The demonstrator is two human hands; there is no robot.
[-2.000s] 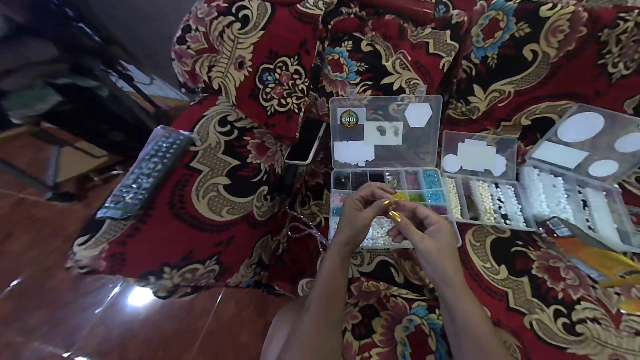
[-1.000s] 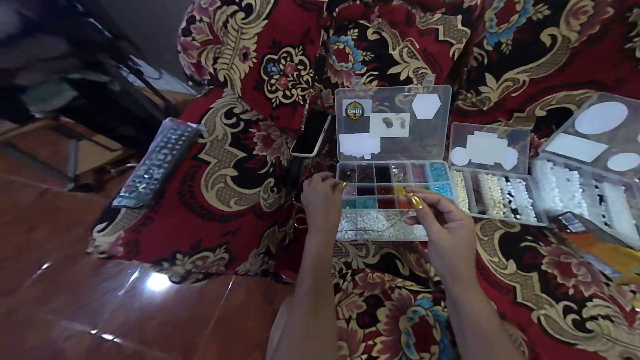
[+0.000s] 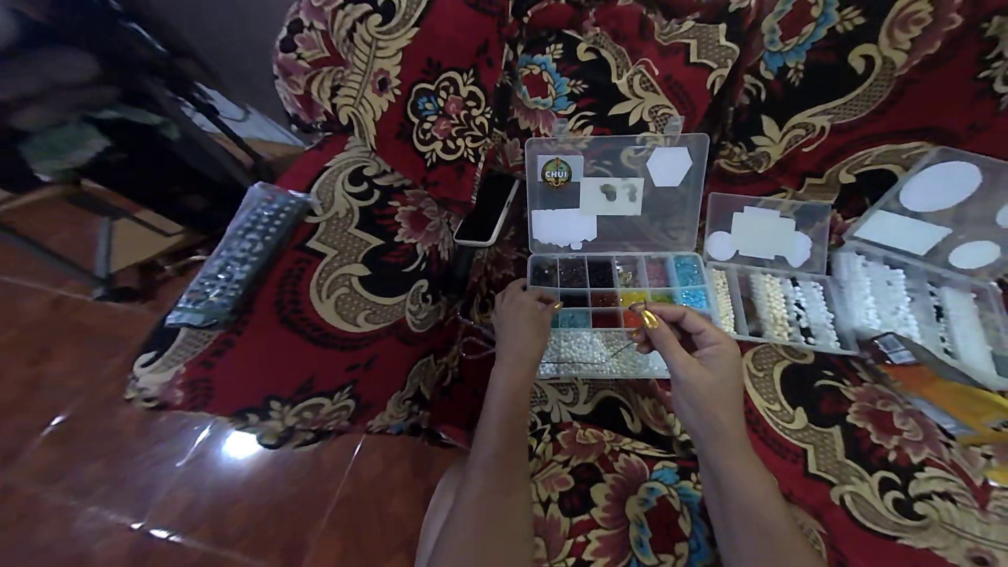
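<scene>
A clear plastic bead box point(image 3: 617, 193) lies with its lid raised, its compartments filled with black, red, yellow, blue and white beads. My right hand point(image 3: 681, 335) is over its right part, thumb and forefinger pinched on a thin dark strand point(image 3: 626, 348), which hangs in a curve above the white beads. At the box's left edge is my left hand point(image 3: 525, 319), its fingers curled; whether they grip the strand's other end cannot be told. A looped cord point(image 3: 475, 339) lies just left of that hand. Gold-coloured nails show on both hands.
A smartphone point(image 3: 488, 211) rests on the patterned sofa cover behind my left hand. Two more bead boxes point(image 3: 787, 342) point(image 3: 929, 260) stand at the right, beside an orange packet point(image 3: 929, 394). A plastic-wrapped bead pack point(image 3: 240, 256) lies at the left edge.
My hands, together over the bead box two seconds ago, have come apart: the left is at the box's left edge, the right stays over its right part.
</scene>
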